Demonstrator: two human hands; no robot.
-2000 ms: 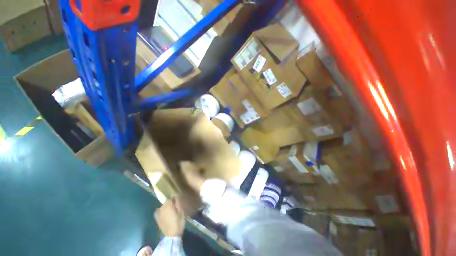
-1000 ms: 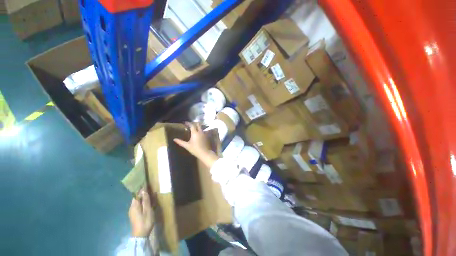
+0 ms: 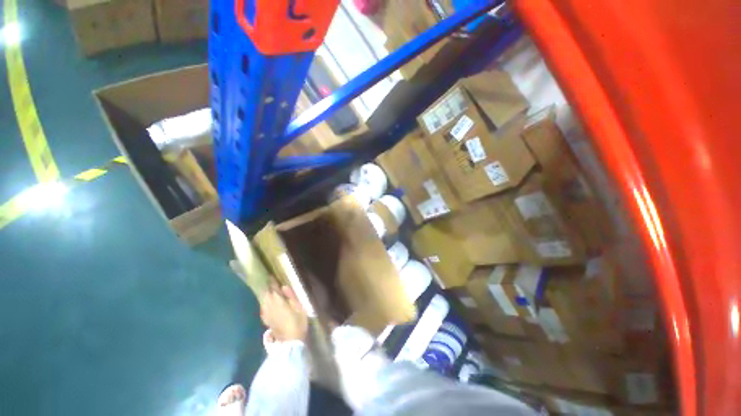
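An open, empty-looking brown carton is tilted in front of me at the rack's edge, its inside in shadow. My left hand is at the carton's left side, closed on pale yellow and white sheets that stick up past the fingers. Whether it also grips the carton cannot be told. My right sleeve reaches the carton's near side, but the right hand itself is hidden.
A blue rack upright stands beyond the carton, and a red beam curves along the right. White rolls and labelled cartons lie on the right. Another open carton is on the green floor at left. A foot shows at the bottom.
The carton has turned, its opening tilting away to the upper right. My right hand has gone from its inner edge out of sight. My left hand and the sheets have shifted right and up.
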